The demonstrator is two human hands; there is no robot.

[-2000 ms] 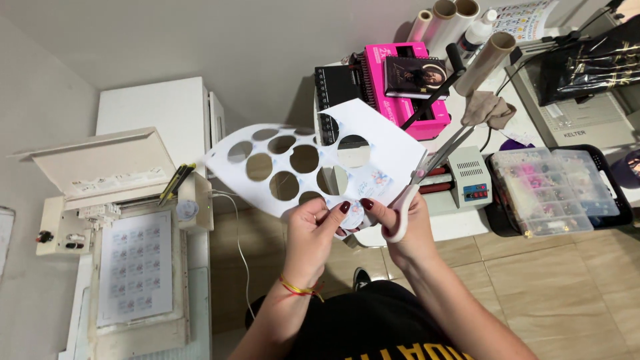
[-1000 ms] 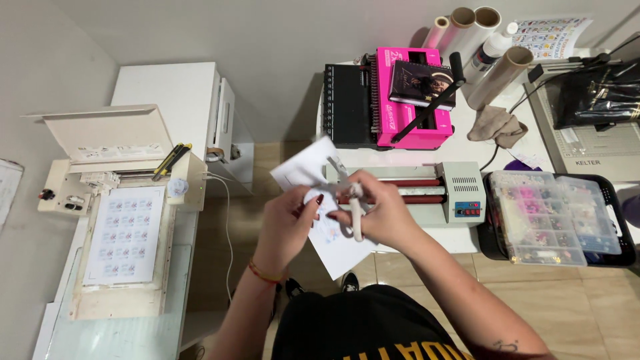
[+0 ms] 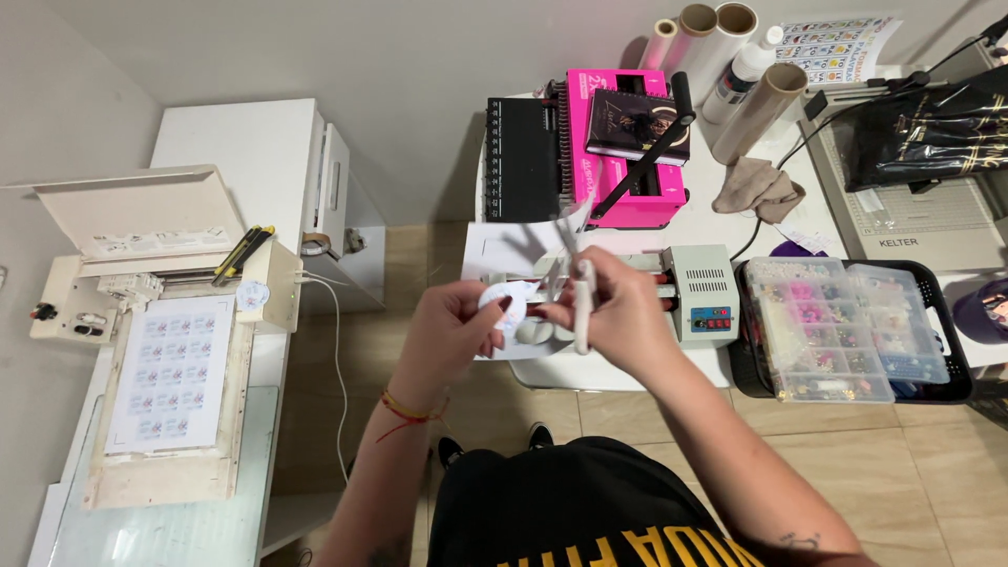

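Between the thumb and fingers of my left hand [image 3: 457, 327] is a small round printed paper label [image 3: 505, 309]. My right hand [image 3: 618, 315] grips white-handled scissors [image 3: 583, 307], whose blurred blades point up and away. A white paper sheet [image 3: 504, 248] with round holes hangs around and behind the blades, over the laminator [image 3: 697, 291]. Motion blur hides how the sheet is held and whether the blades touch it.
At left, a cutting machine [image 3: 268, 283] bears a printed sheet [image 3: 169, 370] and a box cutter [image 3: 240, 256]. A pink binding machine [image 3: 630, 197], cardboard rolls [image 3: 760, 110], a cloth [image 3: 757, 189] and a divided bead box [image 3: 819, 331] stand on the right table.
The large holed sheet, spread out in front of both hands two seconds ago, is now turned and partly behind the scissors. A small round label now shows in my left hand.
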